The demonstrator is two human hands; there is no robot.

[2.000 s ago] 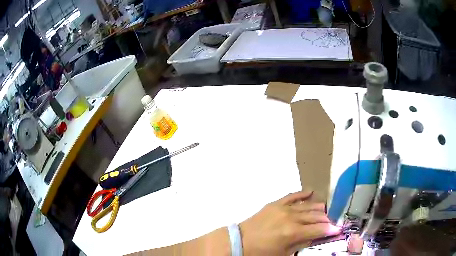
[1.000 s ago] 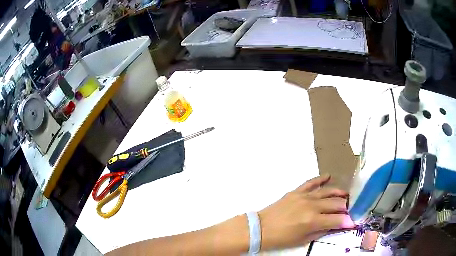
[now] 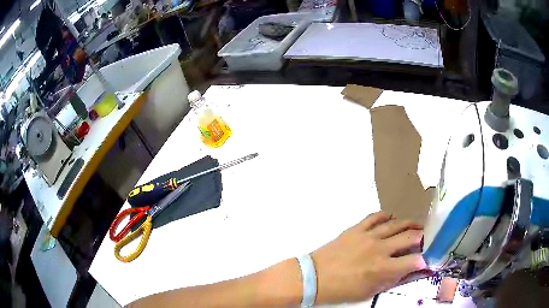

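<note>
My left hand, with a pale band at the wrist, lies palm down with its fingers slightly apart. Its fingertips are beside the pink-lit needle area and over the near end of a brown fabric strip. The strip runs away from me along the left side of the white sewing machine head with its blue stripe. A small brown piece lies at its far end. The cloth under my fingers is mostly hidden. A dark, blurred brown shape shows at the lower right edge; I cannot tell if it is my right hand.
On the white table, a bottle with yellow-orange contents stands at the left. A screwdriver and scissors lie partly on a dark cloth. A grey post stands on the machine. White tubs are beyond.
The view has swung, so the table things sit higher and the machine farther right than two seconds ago. My left hand stays beside the needle area; since one second ago little has moved.
</note>
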